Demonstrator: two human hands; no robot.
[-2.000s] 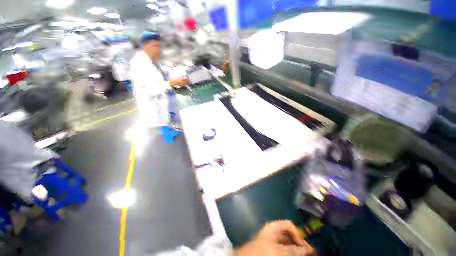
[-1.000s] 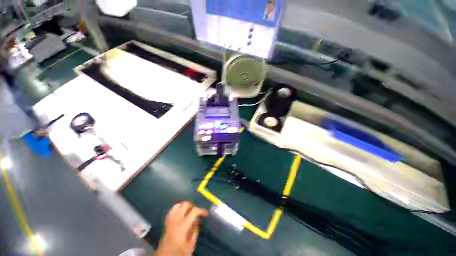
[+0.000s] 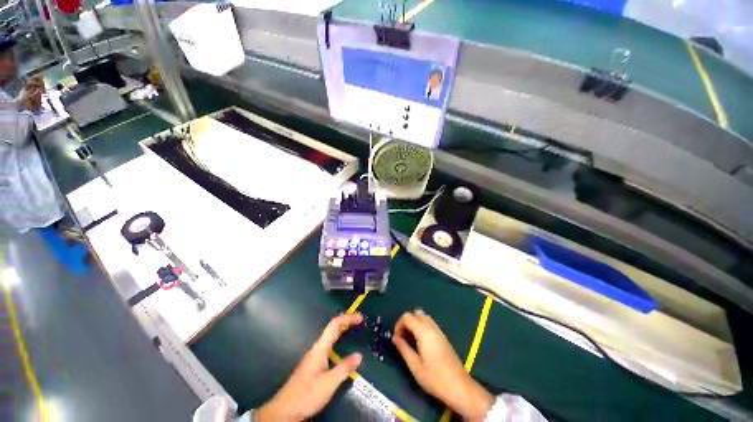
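Note:
Thin black cable ends (image 3: 378, 333) with small glints lie between my hands over the green mat, in front of the grey-purple tape dispenser (image 3: 357, 239). My left hand (image 3: 318, 371) is at their left, its thumb and index finger apart, the index tip close to the ends. My right hand (image 3: 431, 361) is at their right, its fingertips pinched on the cables. The hand and forearm hide much of the cables' length. A short black strip shows at the dispenser's front.
A cream tray (image 3: 570, 330) at the right holds black tape rolls (image 3: 458, 206) and a blue bin (image 3: 590, 274). A small fan (image 3: 401, 167) stands behind the dispenser. The white board (image 3: 239, 268) at the left bears a tape roll (image 3: 142, 227), red-handled tool (image 3: 169, 278) and cable tray. A person stands far left.
The view has swung from the aisle to the bench. My right hand has come into view at the cable ends. My left hand has moved up beside them.

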